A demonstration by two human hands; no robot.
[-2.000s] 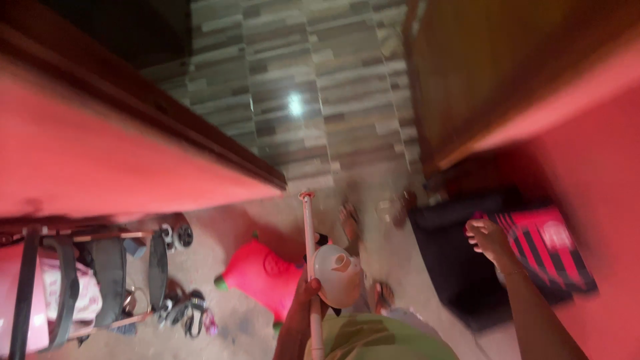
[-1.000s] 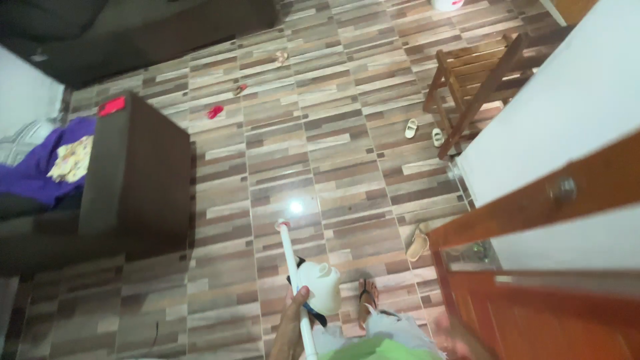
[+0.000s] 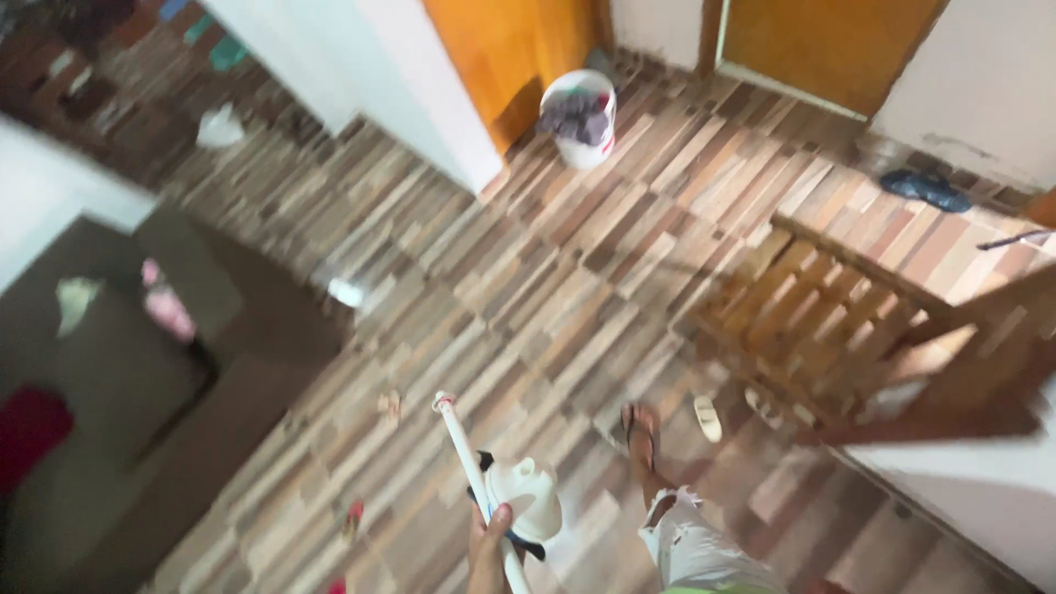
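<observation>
My left hand (image 3: 492,540) grips a long white pole (image 3: 464,450), which has a small reddish-white ring at its far end. Against the pole, just right of my fingers, is a white rounded plastic container (image 3: 526,495) with a short spout or neck. Dark parts stick out on both sides of the pole near it. My right hand cannot be made out; a bit of skin shows at the bottom edge, too little to identify.
A wooden slatted chair or bench (image 3: 817,305) stands at right, cream sandals (image 3: 707,418) beside it. A white bucket (image 3: 587,153) holding grey cloth is near an orange door (image 3: 495,58). A dark sofa (image 3: 272,371) fills the left. Small items lie on the tiled floor.
The view has moved from a doorway with red walls into a tiled room and turned. My left hand keeps hold of the pole. My right hand, visible two seconds ago, has dropped out of clear sight.
</observation>
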